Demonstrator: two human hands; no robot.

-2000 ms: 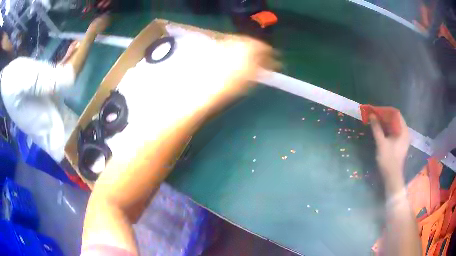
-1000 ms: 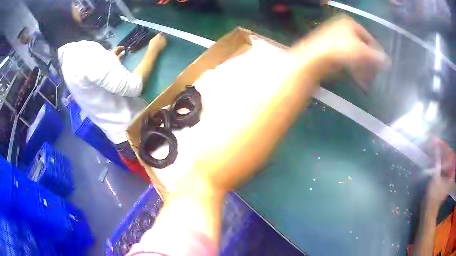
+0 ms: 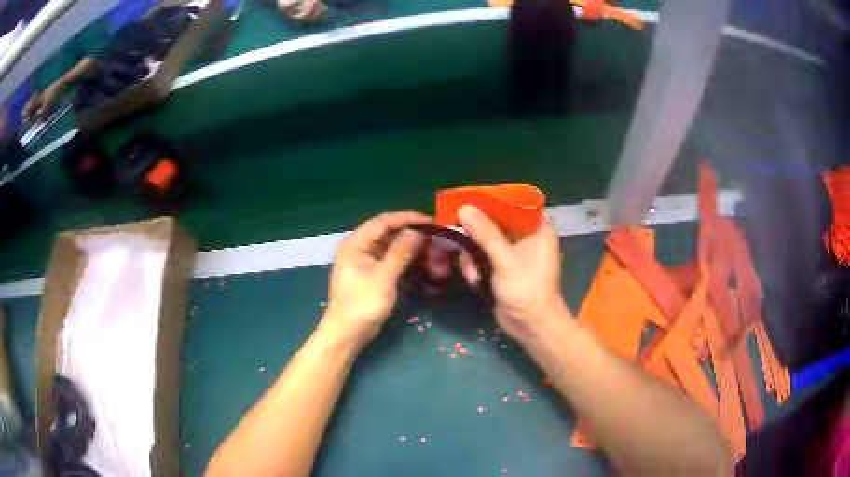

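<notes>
My left hand (image 3: 368, 275) grips the left side of a black ring (image 3: 455, 235) in front of me, above the green bench. My right hand (image 3: 527, 270) holds the ring's right side and also a folded orange strap (image 3: 494, 200), which stands up as a loop behind the thumb. The fingertips and the ring's lower part are blurred, and it is unclear whether strap and ring are joined.
A shallow carton (image 3: 172, 354) with black rings (image 3: 70, 415) lies at left. A strap pile (image 3: 690, 326) is at right by the metal post (image 3: 666, 112). Beyond the rail (image 3: 270, 257) stand black speakers (image 3: 154, 172). Another worker's hand (image 3: 39, 104) shows at upper left.
The view has swung right. My left hand, earlier reaching out over the carton and rail, is now at the centre on a black ring. My right hand has come beside it with the strap.
</notes>
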